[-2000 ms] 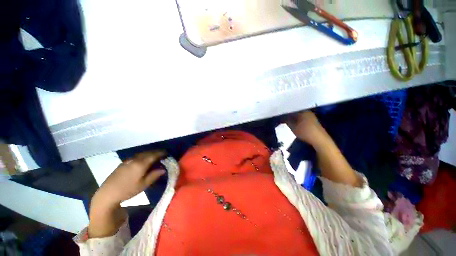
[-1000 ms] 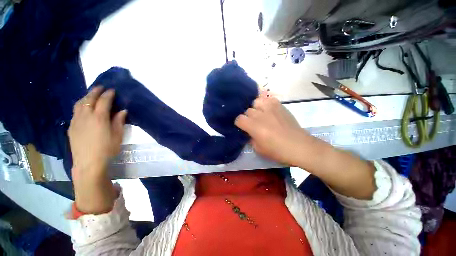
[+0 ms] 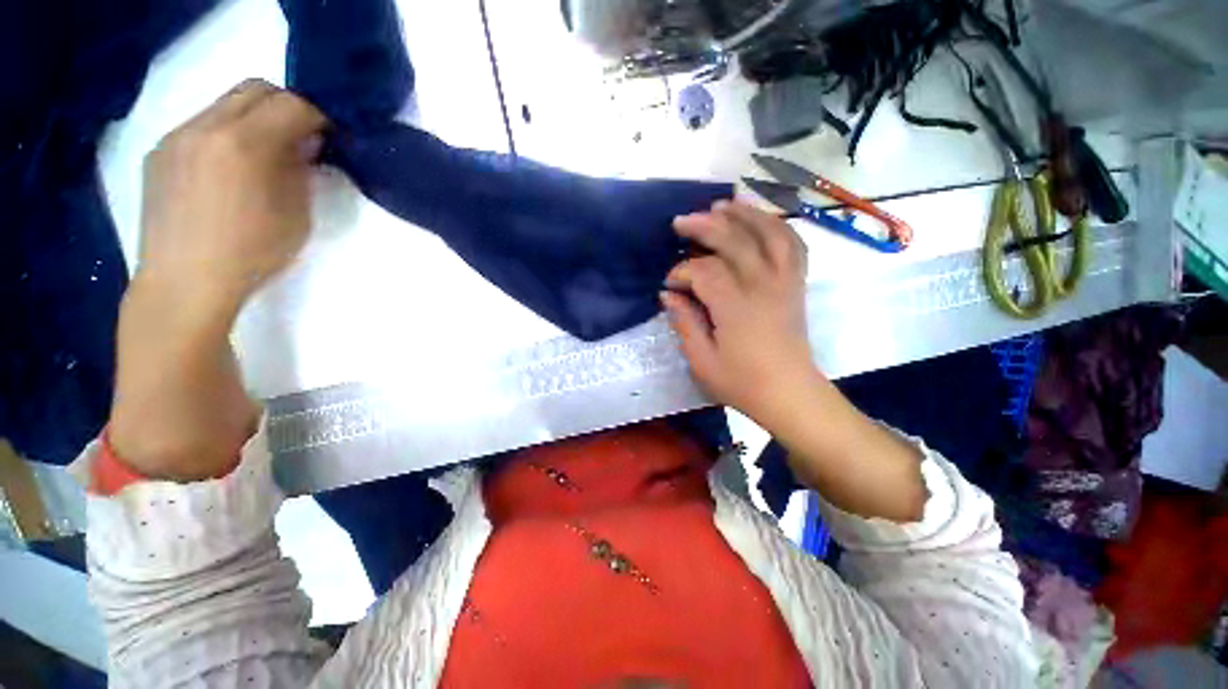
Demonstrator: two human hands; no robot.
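A narrow navy fabric part (image 3: 539,229) stretches across the white table between my hands. My left hand (image 3: 240,175) pinches its left end, where it meets more navy fabric. My right hand (image 3: 743,303) holds the wider right end between thumb and fingers, above the ruler strip. More of the navy garment (image 3: 54,229) covers the table's left side. The pale sewing machine head (image 3: 673,24) is cut off by the top edge; its needle area is too blurred to read.
Thread snips (image 3: 835,205) lie just right of my right hand. Yellow-handled scissors (image 3: 1034,249) and a dark handle (image 3: 1088,175) lie further right. A grey block (image 3: 787,111) and black strips (image 3: 916,54) lie behind. A ruler strip (image 3: 593,357) runs along the front edge.
The bunched navy part is now drawn out flatter between my hands. My left hand has moved up, my right hand slightly right. The view has shifted.
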